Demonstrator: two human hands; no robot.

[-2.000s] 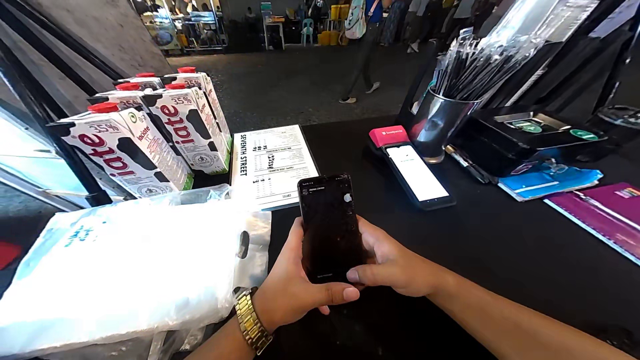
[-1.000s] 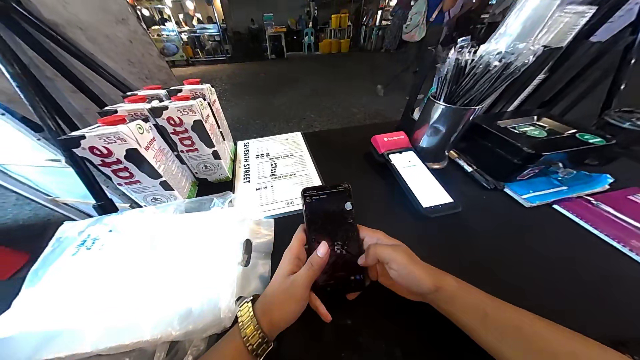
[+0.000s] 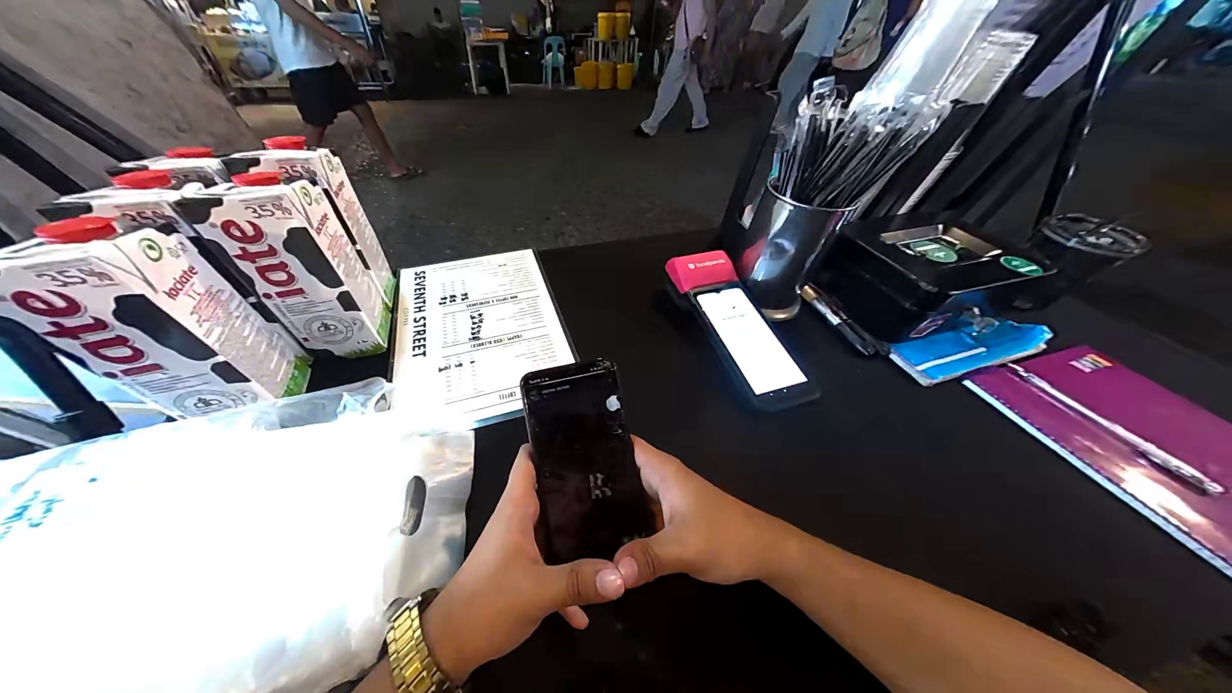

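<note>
Between my two hands, above the black table, I hold a dark smartphone point(image 3: 587, 452) upright with its screen toward me. My left hand point(image 3: 510, 577), with a gold-coloured watch point(image 3: 414, 645) at the wrist, grips its left side. My right hand point(image 3: 703, 520) grips the lower right side. Both thumbs meet at the phone's bottom edge. Just beyond the phone lies a printed menu sheet point(image 3: 491, 337). To the right of that, a payment terminal point(image 3: 751, 337) with a pink top and a lit white screen rests on the table.
Several milk cartons point(image 3: 289, 260) with red caps stand at the left, behind a pack of white plastic bags point(image 3: 221, 549). At the right are a metal cup point(image 3: 789, 241) of wrapped black straws, a pen point(image 3: 837, 318), a black box point(image 3: 943, 269), a blue packet point(image 3: 972, 346) and a purple notebook point(image 3: 1136, 414). People walk beyond the table.
My left thumb, over the phone's screen one second ago, is now down at its bottom edge beside the right thumb. A person in dark shorts has come into view at the back left.
</note>
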